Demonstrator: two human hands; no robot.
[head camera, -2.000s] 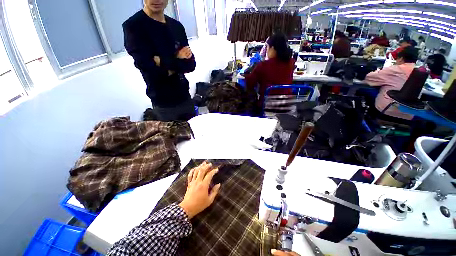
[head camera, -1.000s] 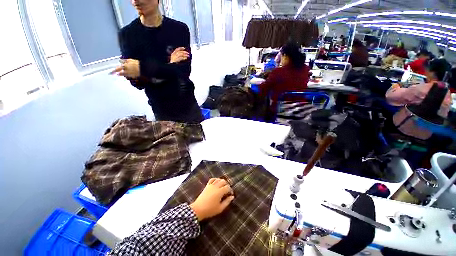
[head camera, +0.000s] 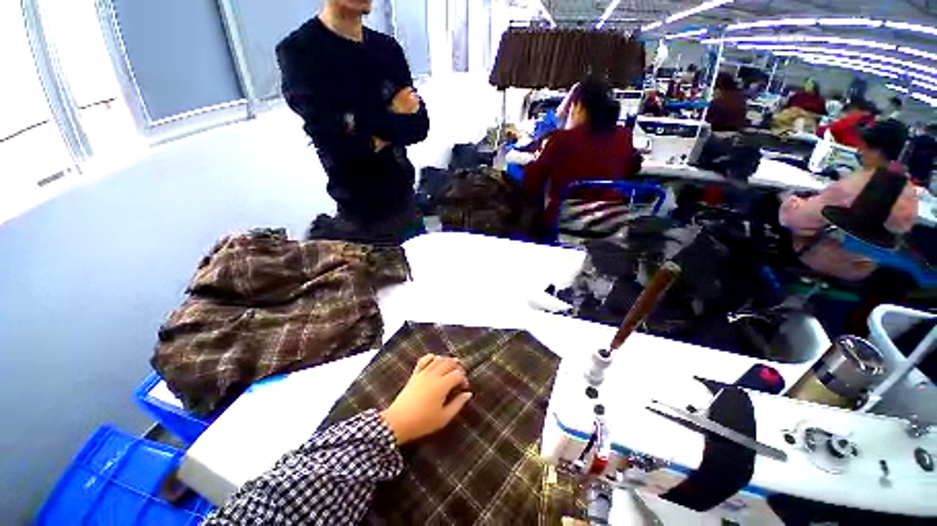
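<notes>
A brown plaid panel (head camera: 483, 411) lies flat on the white table, its near right part beside the needle area of the sewing machine (head camera: 575, 437). My left hand (head camera: 429, 399) rests palm down on the panel, fingers bent and close together, not gripping the cloth. My right hand cannot be made out; the bottom edge and the machine head hide that area. Silver tweezers (head camera: 714, 428) and a dark cloth band (head camera: 732, 452) lie on the machine head.
A heap of plaid cloth (head camera: 272, 313) lies at the table's left. Blue crates (head camera: 108, 478) stand below it. A brown-handled tool (head camera: 645, 303) stands up from the machine head. A metal flask (head camera: 845, 372) is at right. A person (head camera: 354, 113) stands beyond the table; others sit behind.
My left hand has drawn its spread fingers together on the panel. The fingertips of my right hand, seen earlier at the bottom edge, no longer show clearly. The standing person has folded their arms again.
</notes>
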